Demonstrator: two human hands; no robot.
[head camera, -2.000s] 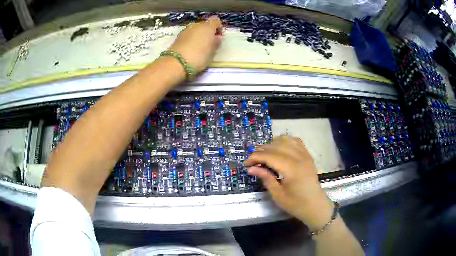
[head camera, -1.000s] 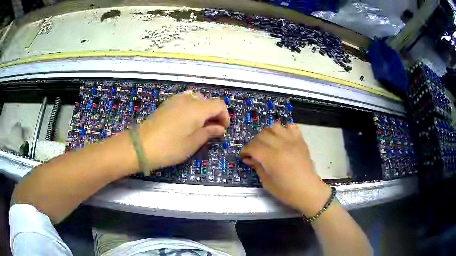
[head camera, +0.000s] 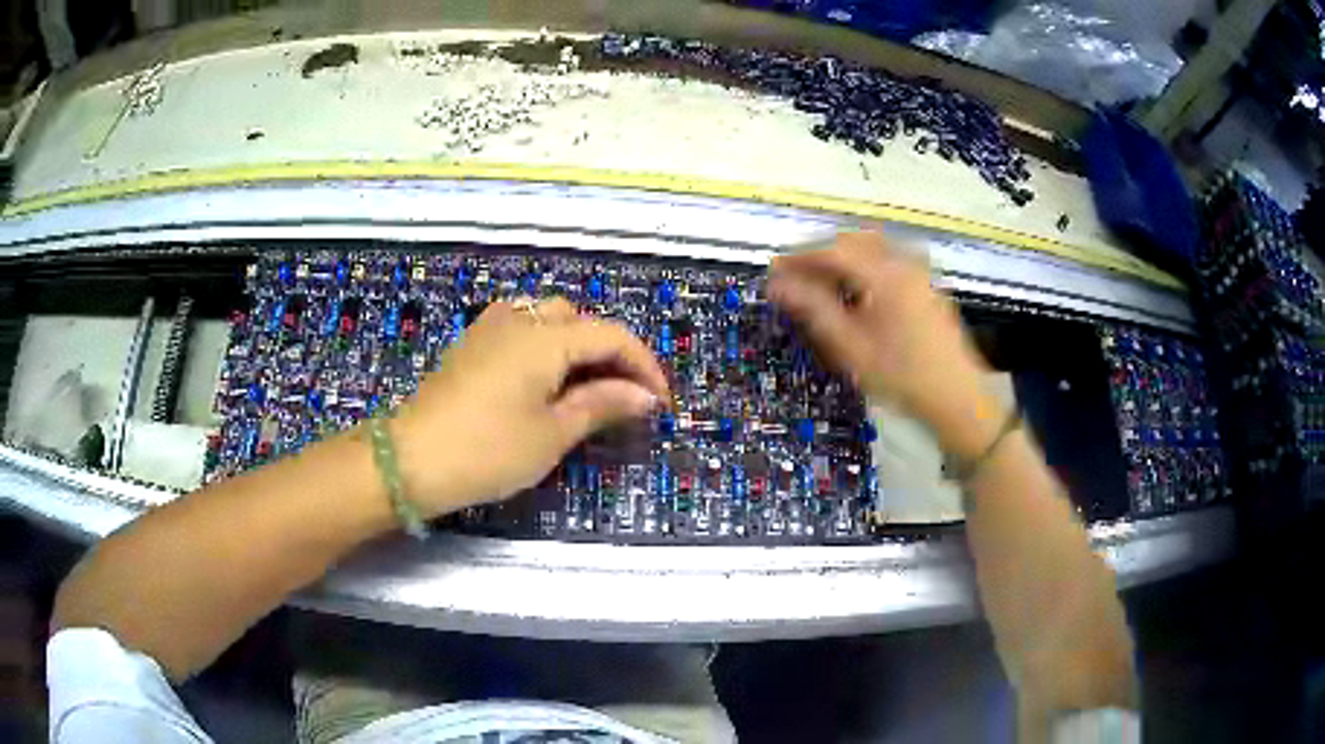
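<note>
The PCB panel (head camera: 727, 494), crowded with blue, red and green parts, lies between the conveyor rails. My left hand (head camera: 531, 400) is over the middle of the panel, thumb and fingertips close together near its surface. Whether it holds a small part cannot be made out. My right hand (head camera: 857, 298) is blurred and raised over the panel's back right corner, its fingers bent. Whether anything is in it cannot be told. The heap of dark cylinders (head camera: 872, 105) and the small white components (head camera: 501, 109) lie on the pale ledge behind.
The near rail (head camera: 727, 589) and far rail (head camera: 436, 211) run across the view. A spring (head camera: 172, 364) and rod are in the left gap. Another panel (head camera: 1163, 422) and stacked PCB panels (head camera: 1257, 320) are at the right. A blue bin (head camera: 1136, 182) stands at the ledge's right end.
Since one second ago my right hand has moved up and back from the panel's front right part. My left hand has stayed nearly in place after coming from the dark heap before that.
</note>
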